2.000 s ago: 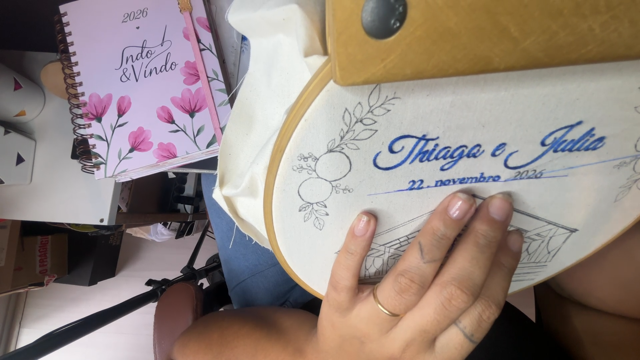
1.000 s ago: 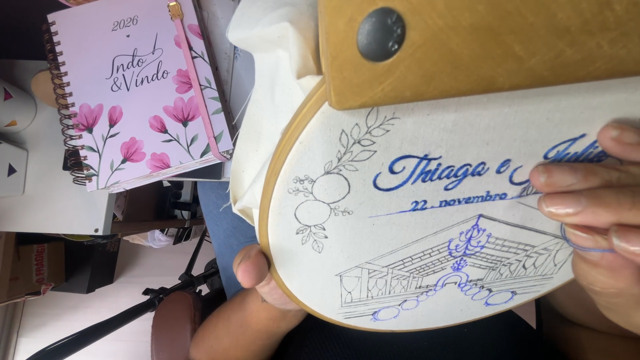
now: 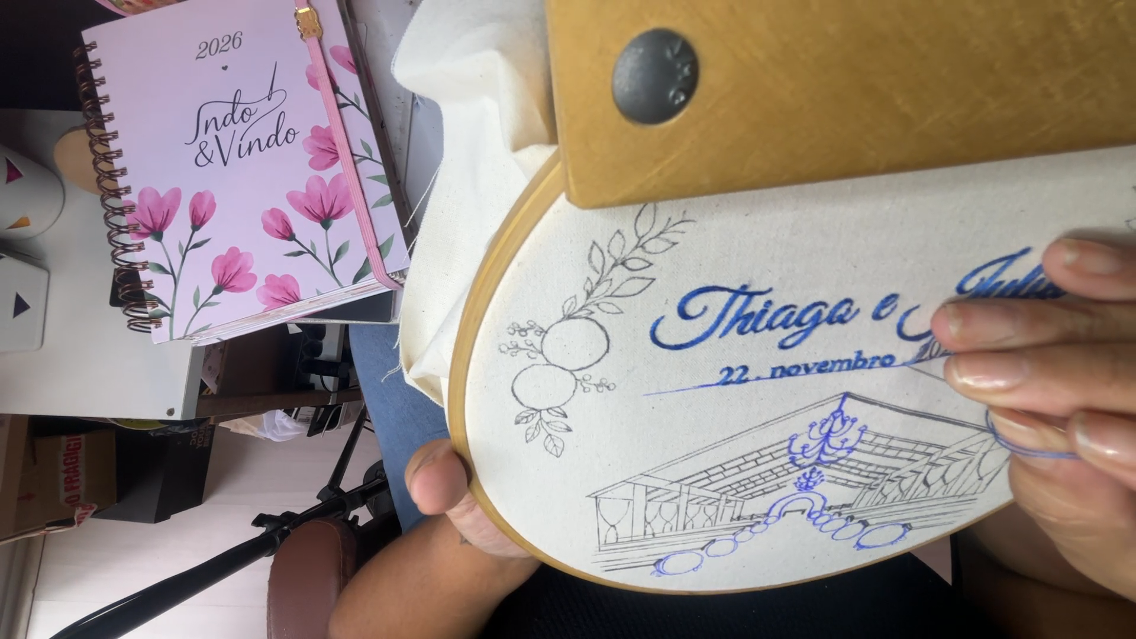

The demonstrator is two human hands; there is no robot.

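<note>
A wooden embroidery hoop (image 3: 462, 355) holds cream fabric (image 3: 754, 240) stitched with blue lettering, above a dark line drawing of a roofed building with blue-drawn details. Flowers and leaves are outlined at its left. My left hand (image 3: 461, 501) grips the hoop's lower left rim, thumb at the edge and the other fingers mostly hidden behind. Over the right part of the lettering is my right hand (image 3: 1047, 373), its fingers close together, with blue thread (image 3: 1029, 450) looped by them. Whether it holds a needle is hidden.
A mustard-coloured flap with a dark snap button (image 3: 655, 76) covers the hoop's top. A floral spiral planner (image 3: 240, 177) lies at upper left on a white surface (image 3: 98, 377). Below are cardboard boxes (image 3: 67, 479), a black stand leg (image 3: 204, 559) and a brown rounded seat (image 3: 311, 568).
My left hand has moved from the fabric to the hoop's lower left rim, uncovering the building drawing. My right hand has come into view over the lettering at the right.
</note>
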